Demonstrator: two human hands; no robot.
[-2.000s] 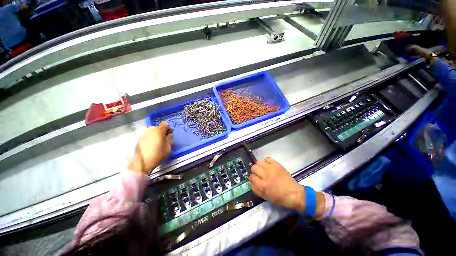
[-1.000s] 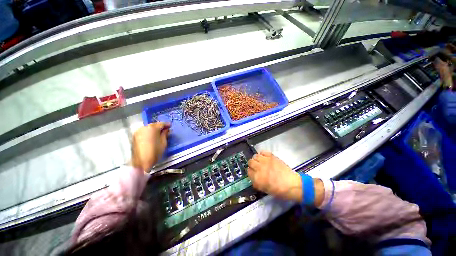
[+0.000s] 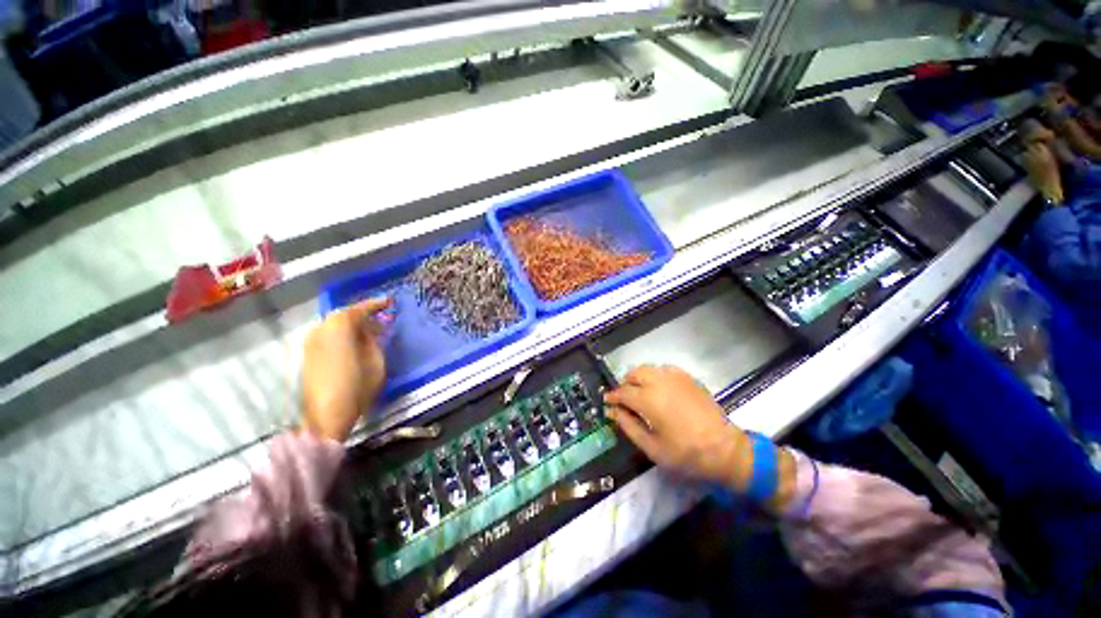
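Observation:
A green circuit board panel (image 3: 495, 477) lies in a black carrier (image 3: 568, 497) on the track in front of me. My right hand (image 3: 676, 417), with a blue wrist band (image 3: 763, 465), rests at the panel's right end; whether its fingers hold a part cannot be told. My left hand (image 3: 344, 368) is at the left edge of the left blue tray (image 3: 417, 350), fingertips bent together over it; any part in them is too small to see. Silver leaded components (image 3: 469, 287) lie heaped in that tray. Orange leaded components (image 3: 565, 258) lie in the right blue tray (image 3: 616, 199).
A red tray (image 3: 223, 284) with yellowish parts stands left of the blue trays. Another carrier with a green board (image 3: 833, 272) sits farther right between the rails. A blue tote (image 3: 1014, 350) with clear bags is at right. Another person's hands (image 3: 1044, 157) show at upper right.
The view has shifted slightly, so trays and red tray appear farther left. My left hand stays at the left tray and my right hand at the panel's right end.

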